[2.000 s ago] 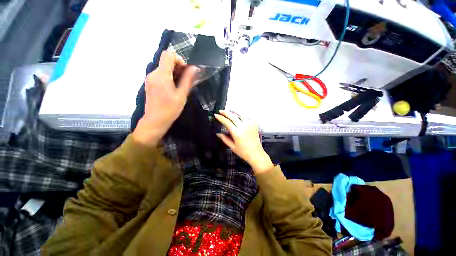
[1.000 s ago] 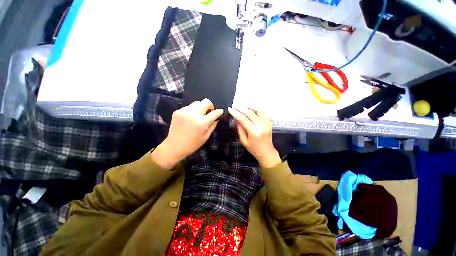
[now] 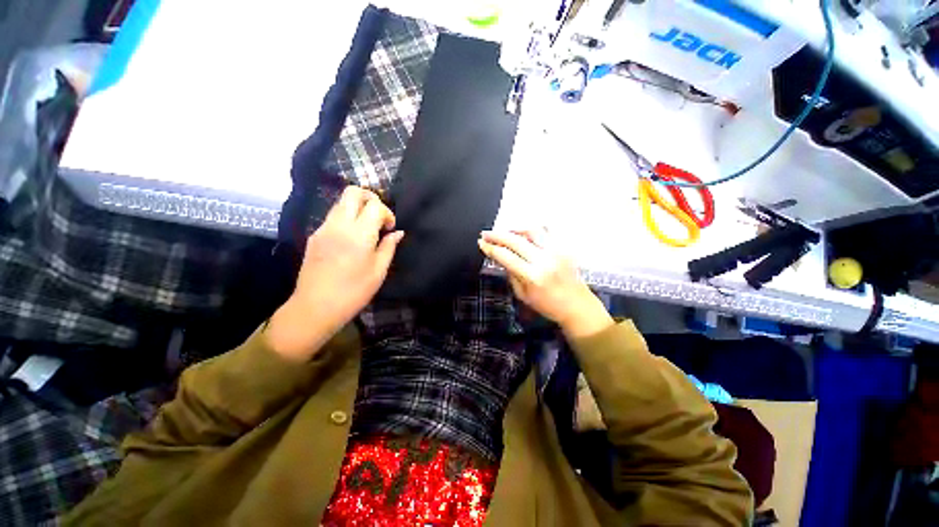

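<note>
A plain black fabric panel [image 3: 453, 154] lies on a plaid fabric piece [image 3: 379, 124], its right edge by the presser foot [image 3: 514, 95] of the white sewing machine [image 3: 690, 46]. The plaid has a dark left edge and hangs over the table front. My left hand [image 3: 348, 247] is on the plaid near the panel's left edge, thumb and fingers close together at the cloth. My right hand [image 3: 537, 270] has its fingertips at the panel's right edge by the table front. Whether its fingers grip the cloth is unclear.
Red-and-yellow scissors [image 3: 669, 196] lie right of the needle, with black strips [image 3: 757, 250] and a yellow ball-like item [image 3: 845, 273] further right. A blue cable [image 3: 788, 139] curves in front of the machine. Plaid cloth [image 3: 113, 278] hangs at the left. A maroon cloth [image 3: 750, 443] is at lower right.
The black panel now lies spread flat, where it was partly folded. My left hand has moved left from the panel's front edge, away from my right hand. The view has shifted and tilted.
</note>
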